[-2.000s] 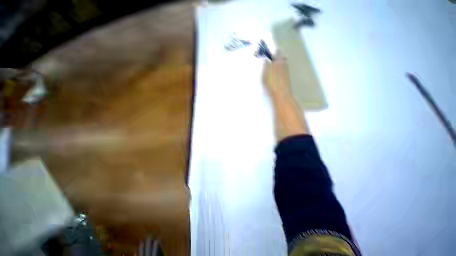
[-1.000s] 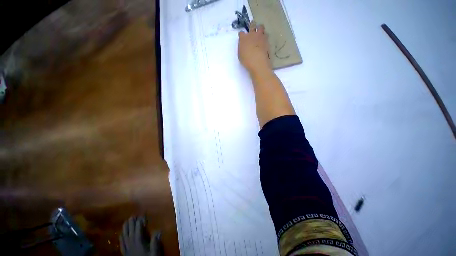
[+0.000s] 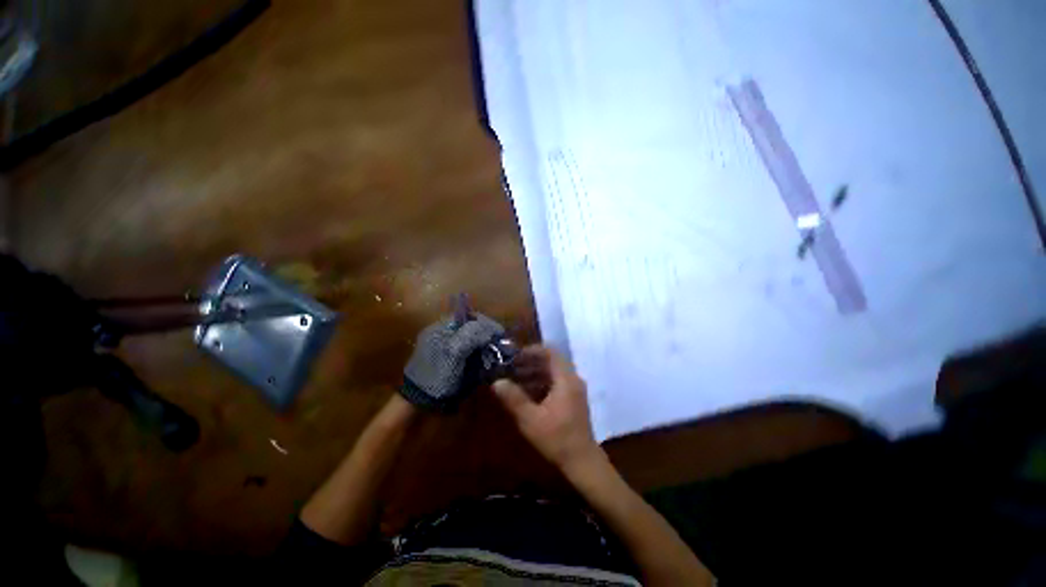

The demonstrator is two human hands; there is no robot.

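Observation:
My left hand (image 3: 451,361), in a grey mesh glove, is closed near the table's front edge. My bare right hand (image 3: 554,401) touches it from the right, with bent fingers. Between them is a small dark, shiny metallic object (image 3: 500,352), blurred and mostly covered by fingers; I cannot tell what it is. A thin tip stands out above the glove. The white paper marker (image 3: 654,275) lies right of my hands.
The cutting machine's silver base plate (image 3: 270,333) stands left on the brown table (image 3: 344,149), its dark body at the left edge. A reddish-purple ruler (image 3: 786,166) and small dark items lie on the paper. A dark cable (image 3: 992,98) crosses it; another crosses the table's upper left.
My right hand has come back from the grey-brown slab, which is out of view, to my left hand. My left hand has risen from the frame's bottom. The view has shifted, bringing the base plate further in.

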